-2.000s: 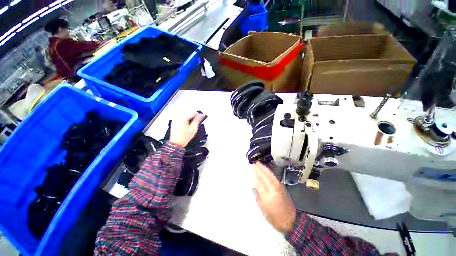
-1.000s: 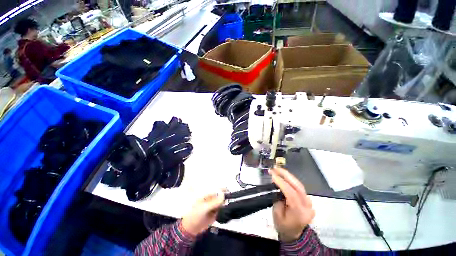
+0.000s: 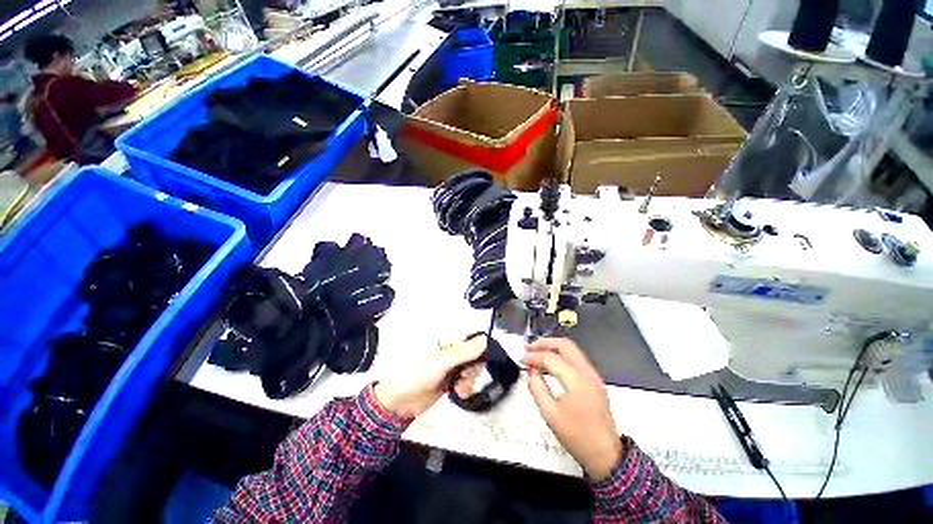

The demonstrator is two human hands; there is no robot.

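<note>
A black band piece (image 3: pixel 501 364), curled into a loop, is held just in front of the needle area of the white sewing machine (image 3: pixel 655 261). My left hand (image 3: pixel 435 379) grips the loop's left side, with fingertips showing through its opening. My right hand (image 3: pixel 573 401) is at the loop's right edge, thumb and fingers pinched together on it. The presser foot and needle (image 3: pixel 534 319) are just beyond the fingers. Worked bands (image 3: pixel 489 246) overlap in a row behind and left of the needle. A heap of unsorted bands (image 3: pixel 307 317) lies left of my hands.
Two blue plastic crates (image 3: pixel 230 237) with black pieces stand at left. Open cardboard cartons (image 3: pixel 655 154) stand behind the table. A white scrap (image 3: pixel 677 340) lies under the machine arm, black snips (image 3: pixel 739 428) right of my hands. Thread cones (image 3: pixel 813 26) are upper right. A person sits far left.
Both hands moved from the band heap and worked row to the front of the needle. The band, stretched flat between them a second ago, is now curled into a loop and nearer the needle.
</note>
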